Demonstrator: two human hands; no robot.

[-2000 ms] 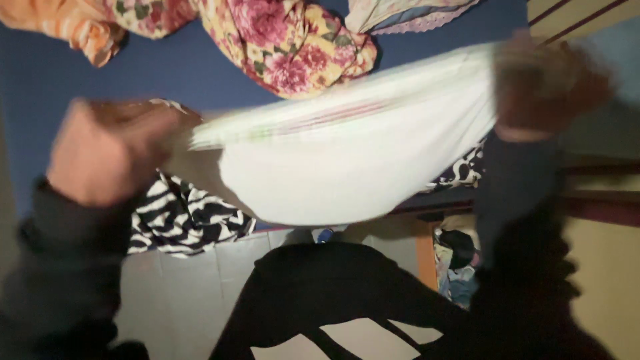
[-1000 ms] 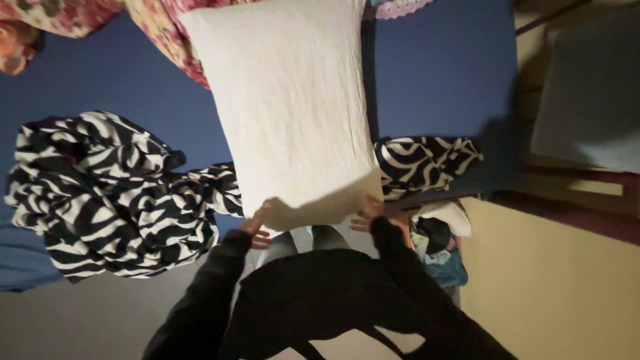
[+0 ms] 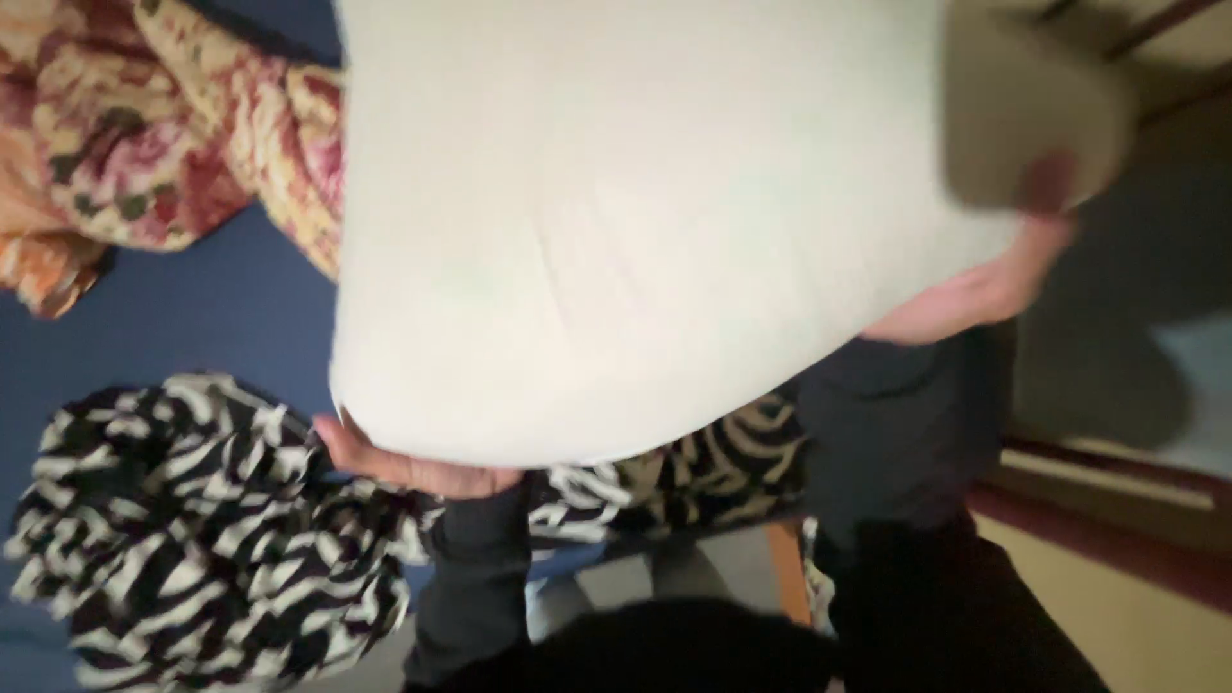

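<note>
A white pillow (image 3: 616,231) fills the upper middle of the head view, raised close to the camera. My left hand (image 3: 414,470) grips its lower left corner, thumb out at the side and fingers partly hidden beneath. On the right, my right hand (image 3: 1001,279) holds the pillow's right edge and is blurred; its fingers are partly hidden. Below and left of the pillow lies a bunched black-and-white patterned cloth (image 3: 221,549), part of which runs on under the pillow.
A blue sheet (image 3: 221,318) covers the bed under the cloths. Crumpled floral fabric (image 3: 154,144) lies at the upper left, beside an orange cloth (image 3: 43,260). Dark red wooden bars (image 3: 1107,539) stand at the right, and a grey floor shows at the bottom.
One second ago the pillow lay lower on the bed with both hands at its near edge. Now it is lifted nearer the camera, with my right hand moved out to its right side.
</note>
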